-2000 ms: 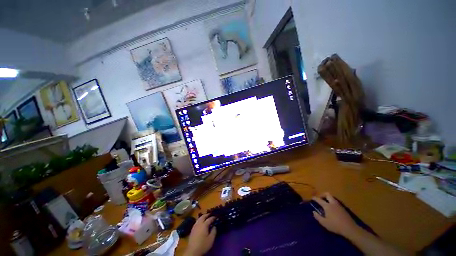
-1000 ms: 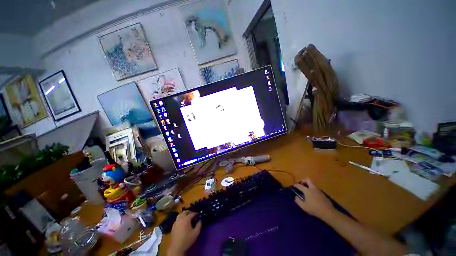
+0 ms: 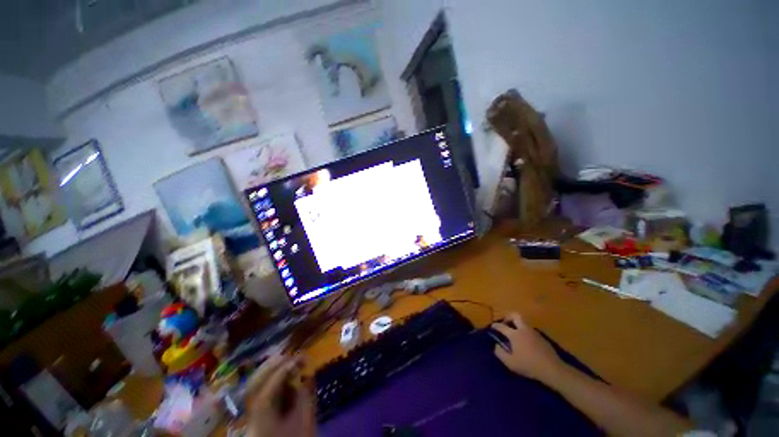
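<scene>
The black keyboard (image 3: 384, 354) lies along the back edge of the purple desk mat (image 3: 444, 388), in front of the monitor (image 3: 363, 213). The monitor shows white windows on a dark desktop. My right hand (image 3: 523, 346) rests over the dark mouse (image 3: 500, 337) at the mat's right back corner, its fingers on it. My left hand (image 3: 282, 399) is raised at the left end of the keyboard, blurred, with the fingers bent. Whether it holds anything cannot be made out.
Left of my left hand stand a toy figure (image 3: 181, 337) and blurred clutter with a crumpled white tissue (image 3: 175, 408). Small white devices (image 3: 349, 333) lie behind the keyboard. A driftwood piece (image 3: 531, 162) stands right of the monitor. Papers (image 3: 683, 303) lie far right.
My left hand has lifted off the keyboard's left end and moved left, and is now blurred. My right hand stays on the mouse. The camera view has shifted slightly.
</scene>
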